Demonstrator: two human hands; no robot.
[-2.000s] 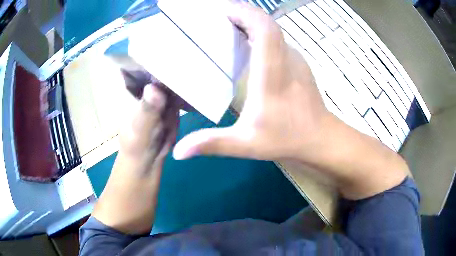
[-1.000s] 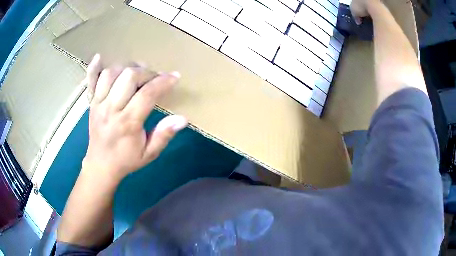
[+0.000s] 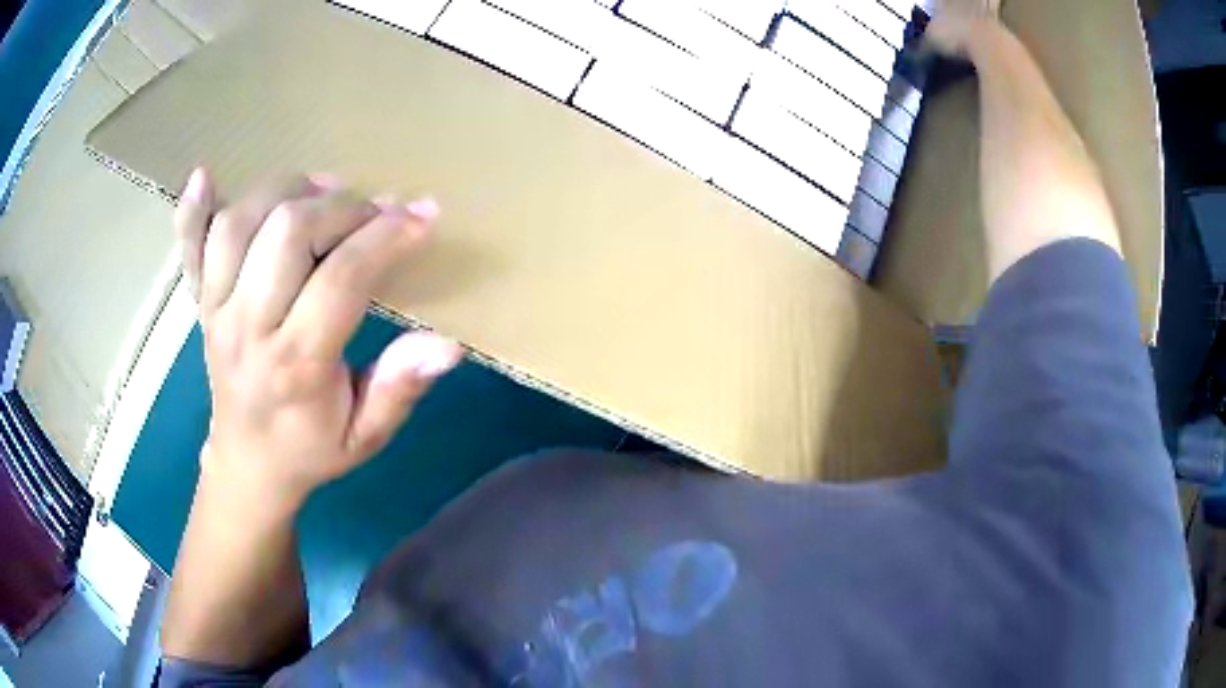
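Note:
The shipping carton is full of rows of white product boxes (image 3: 672,88) with dark gaps. Its near flap (image 3: 565,255) lies folded out over the green work surface. My left hand (image 3: 289,303) is at this flap's edge, fingers spread over its top and thumb apart, holding nothing. My right hand (image 3: 952,30) is blurred at the top right, at the far end of the white rows, beside a dark thing. Whether its fingers hold anything cannot be told.
The green work surface (image 3: 444,417) shows below the flap. A brown cardboard sheet (image 3: 67,255) lies at the left, with metal rollers (image 3: 41,464) and a dark red curtain (image 3: 27,571) at its lower left. Another carton flap (image 3: 1123,161) stands at the right.
Two seconds ago both hands were at white boxes over the green surface; these are gone from there. Since one second ago, my left hand has shifted slightly left and my right hand slightly up.

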